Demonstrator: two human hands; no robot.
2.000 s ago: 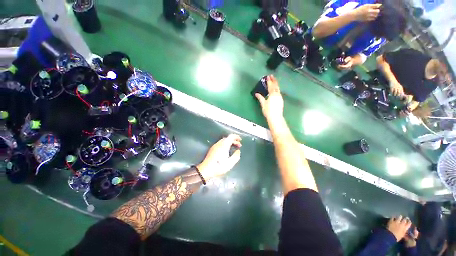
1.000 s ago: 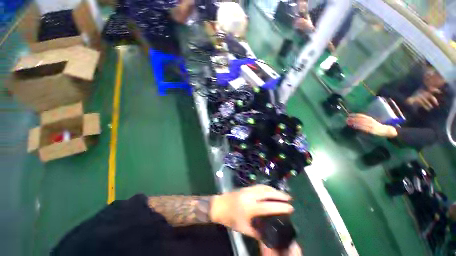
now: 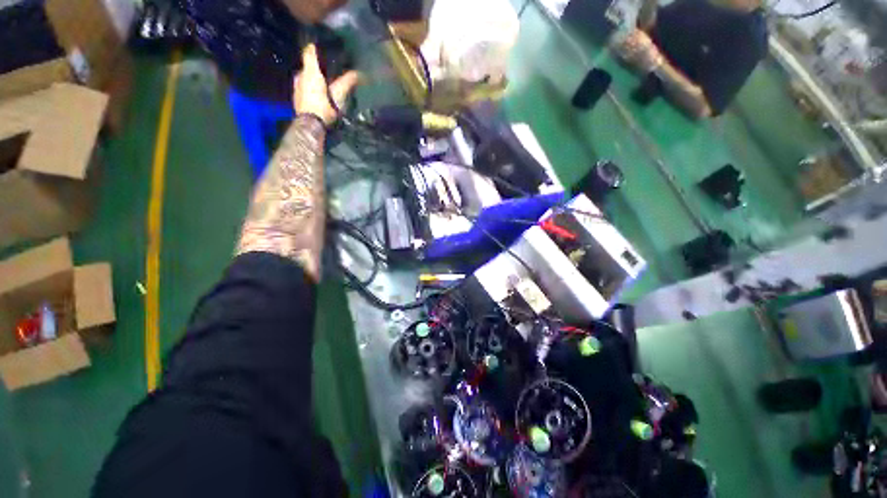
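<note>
My left hand [image 3: 323, 95] is stretched out at the top left, with thumb and a finger spread apart. A dark shape [image 3: 333, 51] shows just beyond the gap between them; I cannot tell what it is or whether the hand touches it. My right hand is not in view. A pile of wired sub-assemblies lies at the bottom centre: black round housing parts [image 3: 552, 418] with green-tipped parts [image 3: 589, 345] and shiny silvery-blue circuit boards [image 3: 477, 428], joined by thin wires.
Blue and white bins [image 3: 559, 255] stand behind the pile, with black cables [image 3: 365, 258] beside them. A black cylindrical housing [image 3: 605, 176] is behind the bins. Cardboard boxes [image 3: 58, 136] stand on the floor at left. A person in dark clothes [image 3: 253, 49] is at the top; another person's arm [image 3: 671, 78] shows top right.
The view has swung toward the bins. My left hand has moved from the black cylinder near the bottom to the top left. My right hand has left the picture.
</note>
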